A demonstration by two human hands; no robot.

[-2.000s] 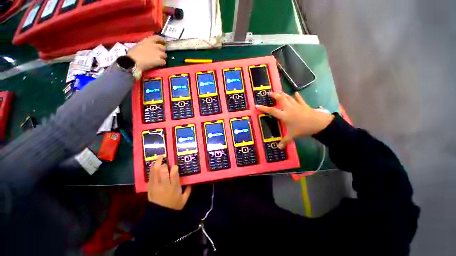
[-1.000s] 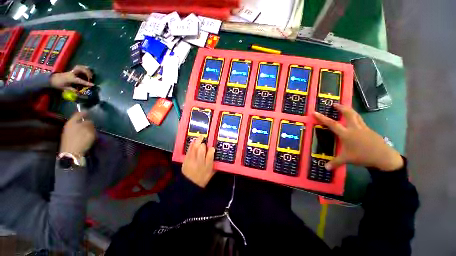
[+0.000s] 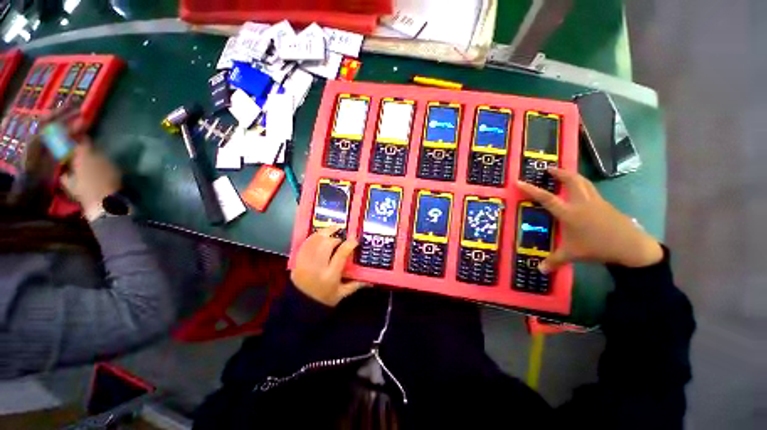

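Note:
A red phone tray [image 3: 395, 180] lies in front of me with two rows of keypad phones with yellow trim. Two upper left screens are white. Others show a blue logo or white patterns. The upper right phone [image 3: 540, 138] is dark. My left hand [image 3: 324, 267] rests on the lower left phone [image 3: 334, 201], fingers over its keys. My right hand [image 3: 589, 222] spans the right column, one finger at the upper phone's keys and the thumb at the keys of the lower right phone [image 3: 535, 231], which shows a blue logo. Neither hand lifts anything.
A heap of white and blue rectangles [image 3: 273, 84], an orange-red piece [image 3: 264, 187] and a hammer [image 3: 198, 168] lie left of the tray. A smartphone [image 3: 605, 134] lies right. A yellow stick [image 3: 437, 82] lies behind. Another person's blurred hand [image 3: 91, 178] is by a red tray [image 3: 103, 80].
Several screens changed: two upper left turned white, lower ones show patterns, and the lower right lit up. The other person put down the hammer. My hands stay at the same phones.

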